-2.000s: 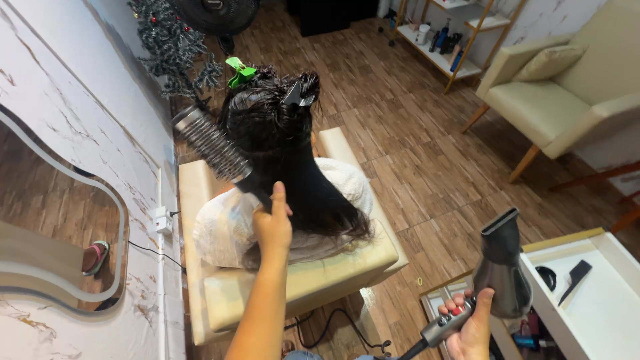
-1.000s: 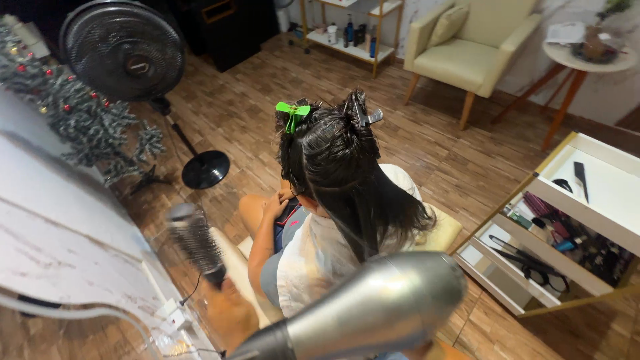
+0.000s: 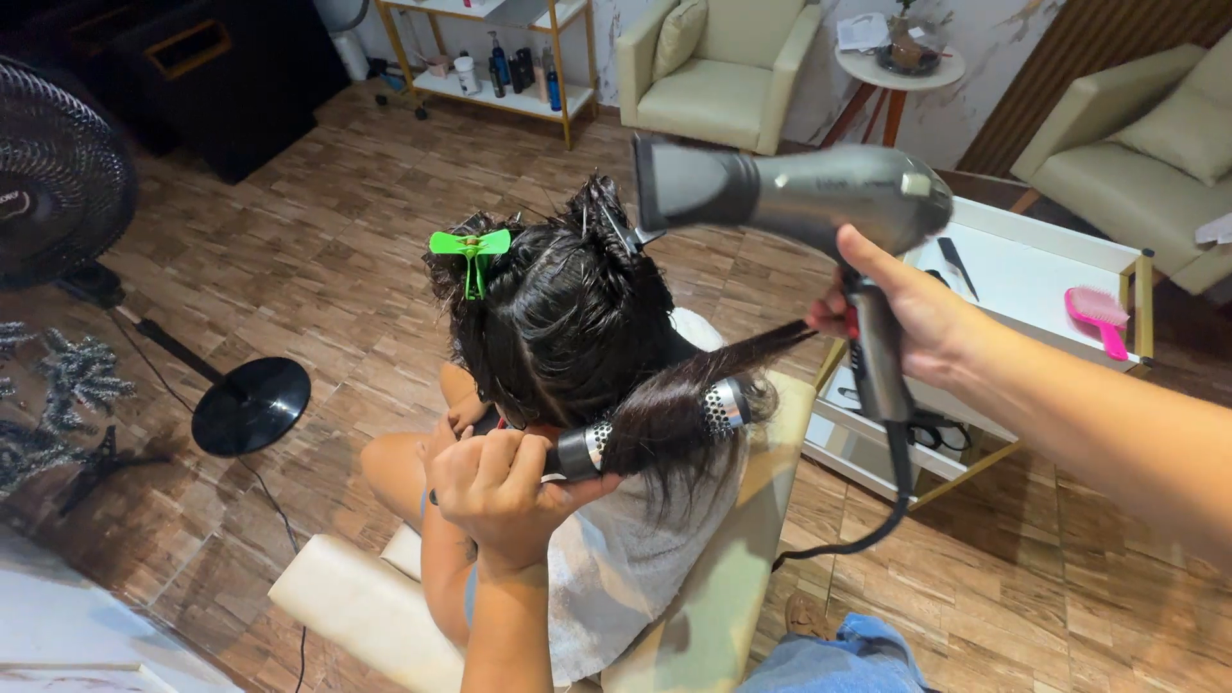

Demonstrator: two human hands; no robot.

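Observation:
My left hand (image 3: 510, 491) grips the black handle of a round metal-barrel hairbrush (image 3: 727, 406), and a section of dark hair (image 3: 664, 404) lies over its barrel. My right hand (image 3: 890, 308) holds a grey hair dryer (image 3: 818, 192) above and to the right of the brush, its nozzle facing left. The end of a stretched strand of hair meets my right fingers. A seated person (image 3: 568, 318), seen from behind, wears a green hair clip (image 3: 471, 252) on the left of the head and a metallic clip (image 3: 630, 233) on the right. A white towel (image 3: 616, 577) covers their shoulders.
A white trolley (image 3: 1030, 231) at the right carries a black comb (image 3: 958, 268) and a pink hairbrush (image 3: 1096, 318). The dryer's cord hangs beside the cream chair (image 3: 741, 568). A black pedestal fan (image 3: 252, 404) stands at the left. Farther back are a shelf (image 3: 520, 99) and an armchair (image 3: 712, 82).
The round brush, beside the hair before, now has hair over its barrel. My right hand has brought the dryer up from the lower right to beside the head. The view has shifted.

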